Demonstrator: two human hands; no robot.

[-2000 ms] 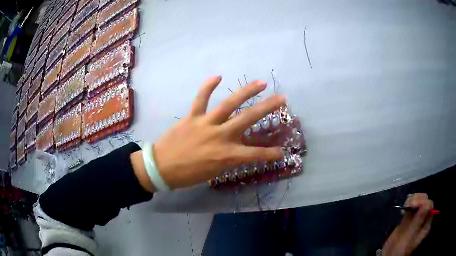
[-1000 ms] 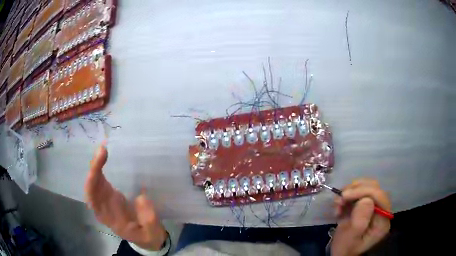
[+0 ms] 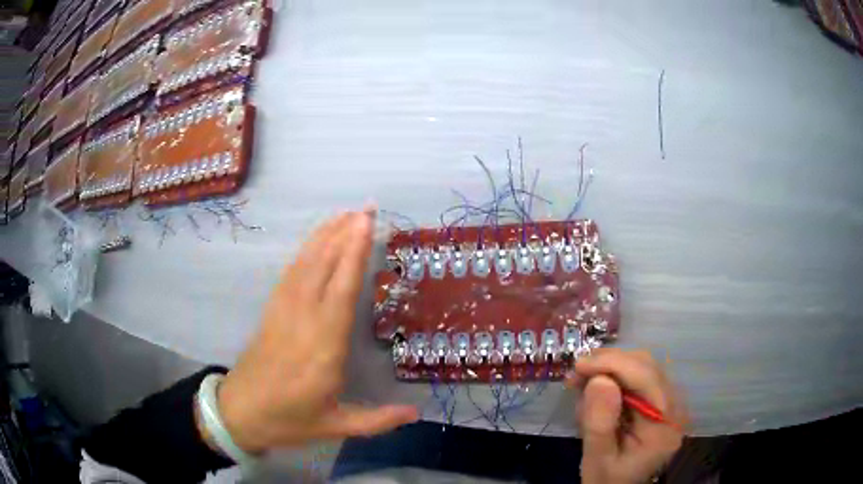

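Note:
A dark red fixture plate (image 3: 492,304) lies flat near the table's front edge. Silver oval metal parts (image 3: 481,262) sit in two rows along its long edges, with thin blue and dark lead wires (image 3: 516,189) sticking out past both edges. My left hand (image 3: 317,331) is just left of the plate, fingers together and thumb spread toward the plate's lower left corner, holding nothing visible. My right hand (image 3: 629,406) is at the plate's lower right corner and holds a red-handled tool (image 3: 643,408) like a pencil. The tool's tip is hidden by my fingers.
Orange-brown plates (image 3: 194,142) stand in columns at the left. A clear plastic box (image 3: 68,260) and a small metal pin (image 3: 115,244) lie at the left table edge. A stray wire (image 3: 661,113) lies at the upper right. More plates (image 3: 837,21) show at the top right corner.
My left hand first lay over the plate, then drew back left, and is now close beside the plate's left end. My right hand came up from below the table edge to the plate's lower right corner.

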